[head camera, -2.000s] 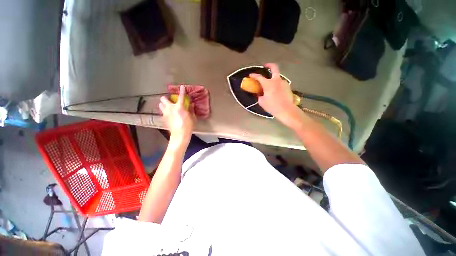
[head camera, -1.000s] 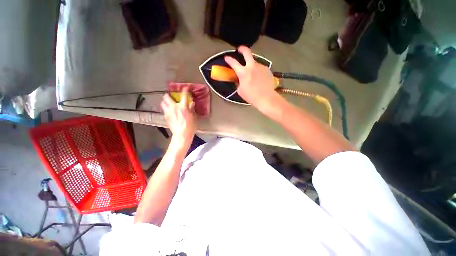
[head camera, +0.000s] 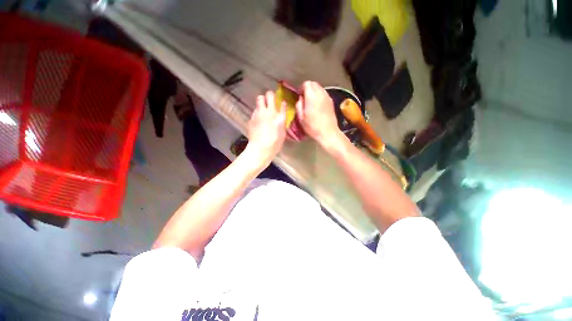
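A small pocket piece (head camera: 295, 130) with a pink-red side lies around a yellow template (head camera: 286, 103) near the table's front edge. My left hand (head camera: 268, 125) holds the template and piece from the left. My right hand (head camera: 315, 111) grips the right side of the piece, its fingers close to the left ones. The steam iron stands just right of my right hand, its orange handle (head camera: 353, 111) free of any hand. A thin dark cord with a small knot (head camera: 233, 79) runs up and left from the piece.
Dark pocket stacks (head camera: 371, 59) lie farther back on the grey-beige table (head camera: 326, 172), beside a yellow sheet (head camera: 384, 17). Dark cloth is heaped at the right. The iron's hose (head camera: 401, 164) runs right. A red perforated basket (head camera: 128, 135) is left of the table edge.
My right hand has let go of the iron and moved left onto the piece. The view has turned, so table and basket appear tilted.
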